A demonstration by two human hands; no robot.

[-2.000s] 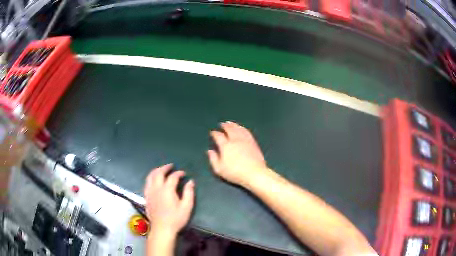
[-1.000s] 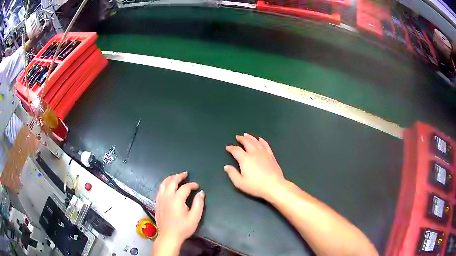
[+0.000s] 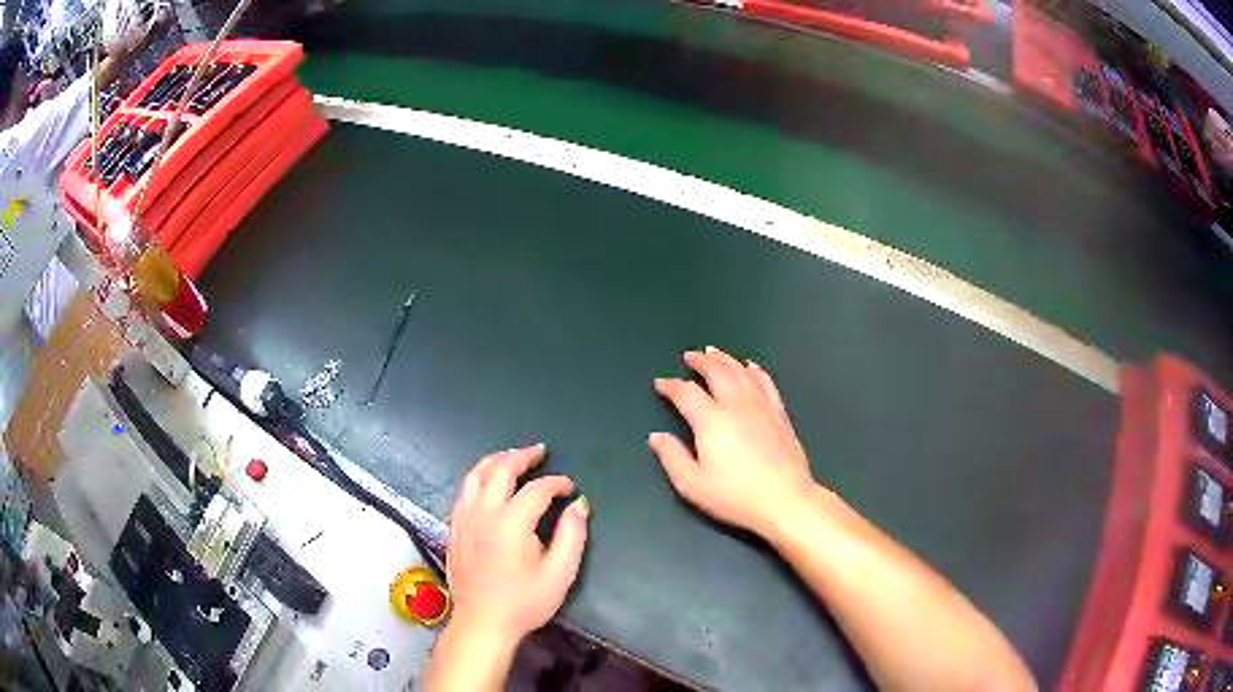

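Observation:
My left hand (image 3: 517,548) rests at the front edge of the dark green workbench mat (image 3: 541,311), fingers apart and bare. My right hand (image 3: 737,439) lies over the mat to the right of it, fingers spread, holding nothing. A thin dark stick (image 3: 391,352) lies on the mat to the left of my hands. A small silvery scatter (image 3: 322,384) lies beside the whitish cable end (image 3: 258,392). A stack of red-orange trays (image 3: 223,176) stands at the far left. Another red tray stack (image 3: 1133,500) with black handsets (image 3: 1198,584) stands at the right edge.
The white machine deck (image 3: 338,575) is at the lower left, with a red emergency stop (image 3: 425,599) close beside my left hand and a smaller red button (image 3: 257,469). A black cable (image 3: 358,476) follows the deck edge. Beyond the white strip (image 3: 703,203) is the green conveyor (image 3: 649,115).
The view has shifted, so the mat's contents and both hands sit further right in the picture. The hands keep nearly the same open pose. The thin stick, blurred out at first, shows clearly.

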